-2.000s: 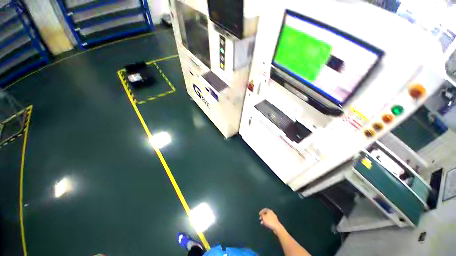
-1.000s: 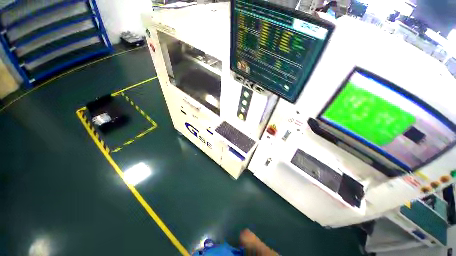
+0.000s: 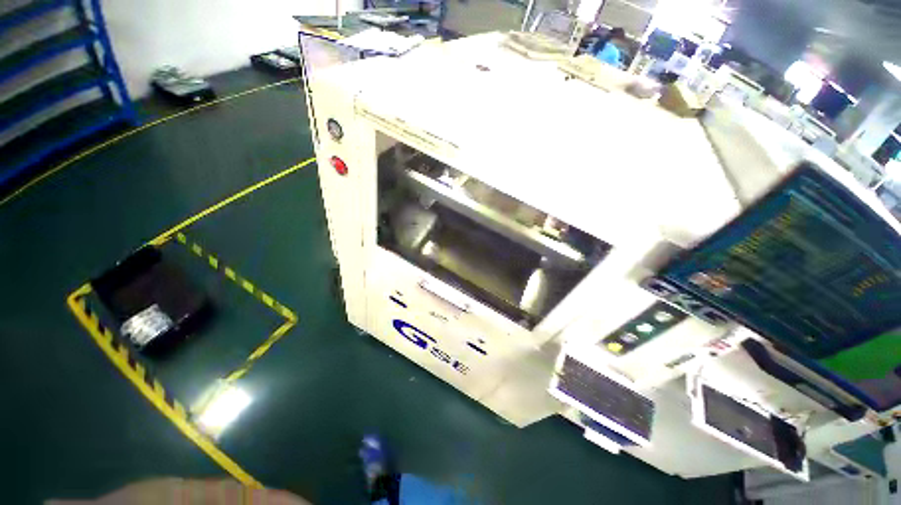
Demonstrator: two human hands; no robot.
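Observation:
The large white machine (image 3: 435, 340) with blue lettering stands in front of me, to the right of centre. Its dark front window (image 3: 484, 252) shows metal rails and rollers inside. A dark keyboard (image 3: 605, 396) sits on a shelf at its front right. A tilted dark monitor (image 3: 790, 266) with faint yellow text is at the right. A blurred skin-coloured part of my left arm or hand (image 3: 178, 491) shows along the bottom edge, cut off, so its grip cannot be seen. My right hand is out of the picture.
A black tray or crate (image 3: 153, 296) with a white item lies on the floor inside yellow-black tape (image 3: 237, 271). Blue shelving (image 3: 59, 84) stands far left. A second keyboard (image 3: 751, 426) is at the right. A blue shoe (image 3: 372, 459) shows below. A person in blue (image 3: 611, 49) is far back.
The view has turned right-to-left and moved closer, so the windowed machine and floor tray appear larger. My right hand has left the picture; a skin-coloured part has appeared at the bottom left.

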